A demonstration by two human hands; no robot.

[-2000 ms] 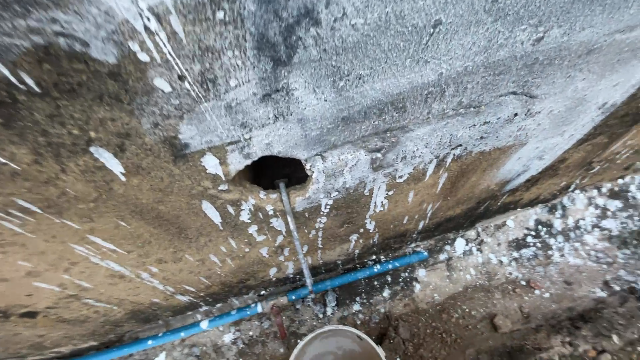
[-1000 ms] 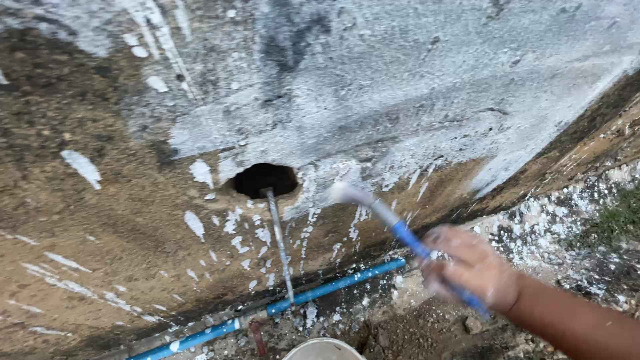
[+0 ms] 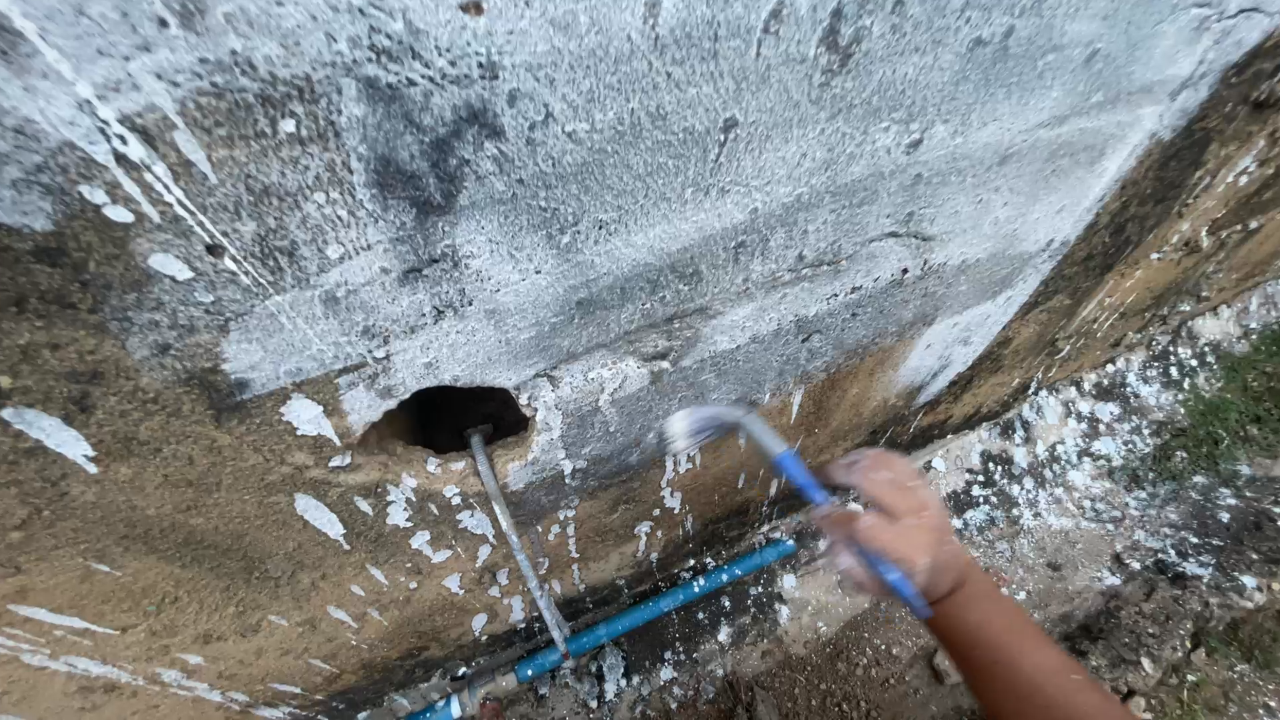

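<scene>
My right hand (image 3: 895,520), blurred, grips the blue handle of a paint brush (image 3: 800,475) with a bent neck. Its whitish head (image 3: 700,425) is at or close to the wall (image 3: 640,260), right of a dark hole; whether it touches is unclear. The wall is partly coated in white paint over brown, with white splashes low down. A thin metal rod (image 3: 520,545) runs from the hole (image 3: 450,420) down to a blue pipe (image 3: 660,605) along the wall's foot. My left hand is not in view.
Paint-spattered ground (image 3: 1060,480) borders the wall at the right, with loose soil and stones (image 3: 820,670) below. Some grass (image 3: 1240,410) grows at the right edge. The blue pipe and the slanting rod stand out near the wall's base.
Two seconds ago no hand was in view; one second ago my right hand came in with the brush. The white bucket at the bottom edge has left the view.
</scene>
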